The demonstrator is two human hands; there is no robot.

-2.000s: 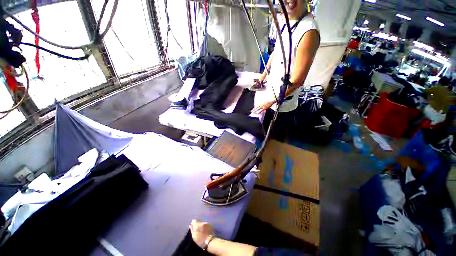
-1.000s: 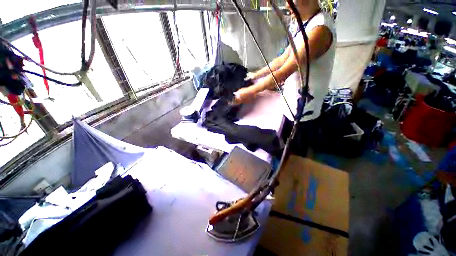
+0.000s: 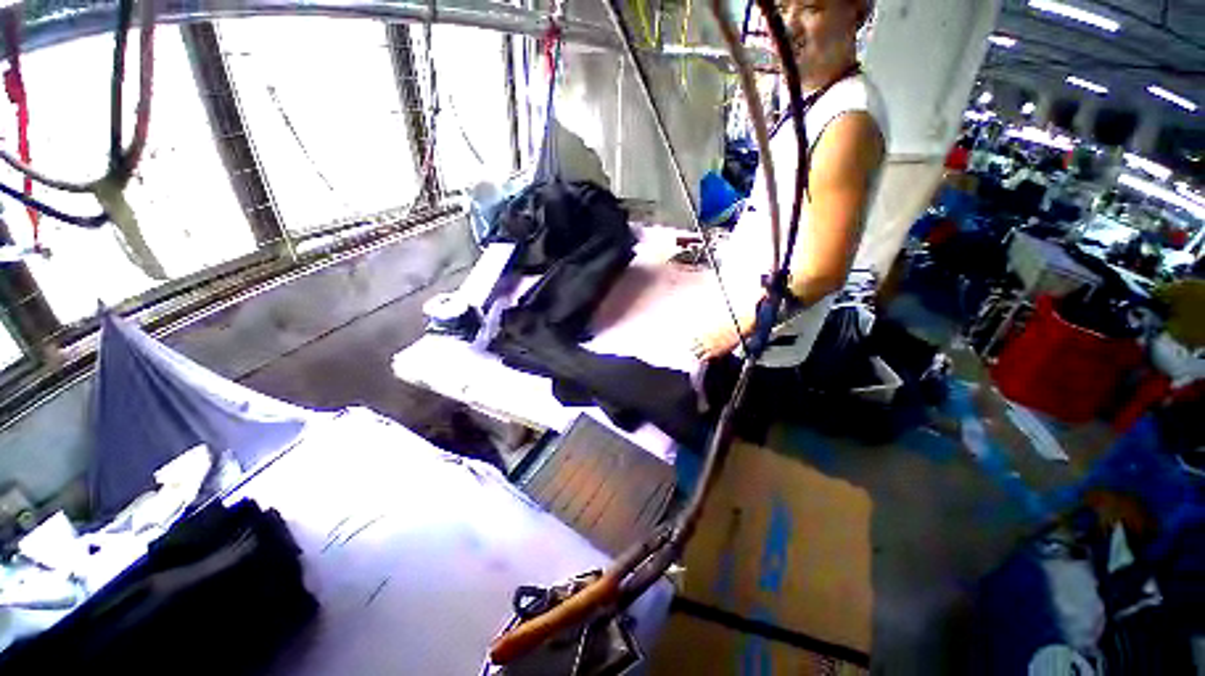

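The steam iron point(image 3: 568, 629) rests at the near right corner of the lilac-covered table point(image 3: 410, 535), its orange-brown handle towards the lower left and its soleplate partly cut off by the bottom edge. A dark hose point(image 3: 727, 423) runs up from the handle. A thick stack of black pieces point(image 3: 198, 594) lies at the lower left, cut off by the frame. Neither of my hands is in the picture.
White loose pieces point(image 3: 99, 535) lie behind the stack. A ribbed pad point(image 3: 601, 482) and a cardboard box point(image 3: 780, 541) stand beyond the iron. A person point(image 3: 826, 198) stands at another table with black cloth point(image 3: 568, 251). Cords hang by the barred windows.
My right hand, on a black piece at the near edge two seconds ago, is out of view. The view has shifted. The other person's hands moved onto the black cloth, then back.
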